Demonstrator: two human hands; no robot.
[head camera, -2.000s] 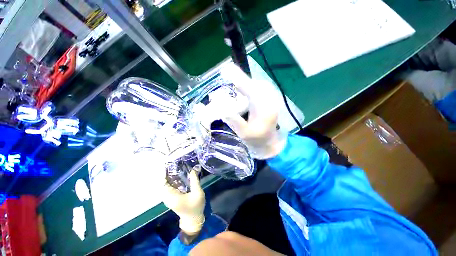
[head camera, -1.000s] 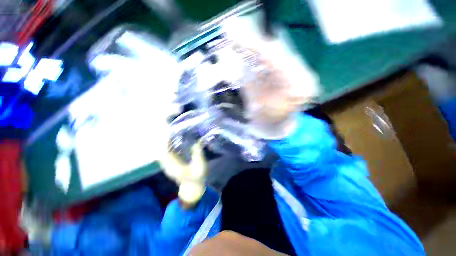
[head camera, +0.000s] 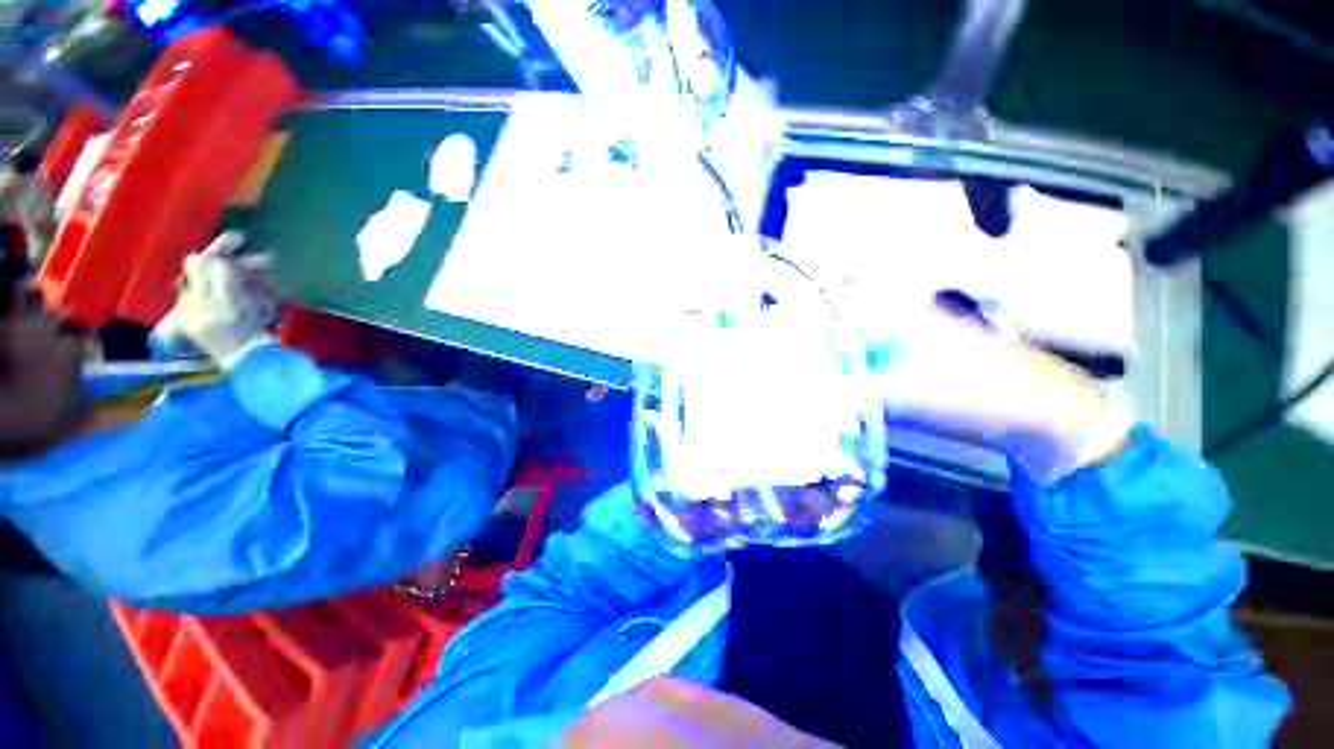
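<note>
The clear multi-armed lamp body (head camera: 761, 505) is upright in front of me, its middle washed out by white glare. Other clear ovals (head camera: 702, 59) rise behind it over the bench. My right hand (head camera: 1010, 388), in a thin see-through glove, is at the lamp's right side, blurred by glare; its fingertips and grip cannot be made out. My left hand does not show; only its blue sleeve reaches up behind the lamp's lower left.
A white work sheet (head camera: 541, 249) and white scraps (head camera: 392, 234) lie on the green bench. A pale-bordered black mat (head camera: 1163, 337) is right, under a dark cylindrical tool (head camera: 1244, 198). Red crates (head camera: 161, 176) and another person's gloved hand (head camera: 220, 300) are left; more red crates (head camera: 278, 666) below.
The view has swung left, bringing the neighbour and red crates in. The lamp has turned and glares far more. The cream-gloved left hand has gone out of sight.
</note>
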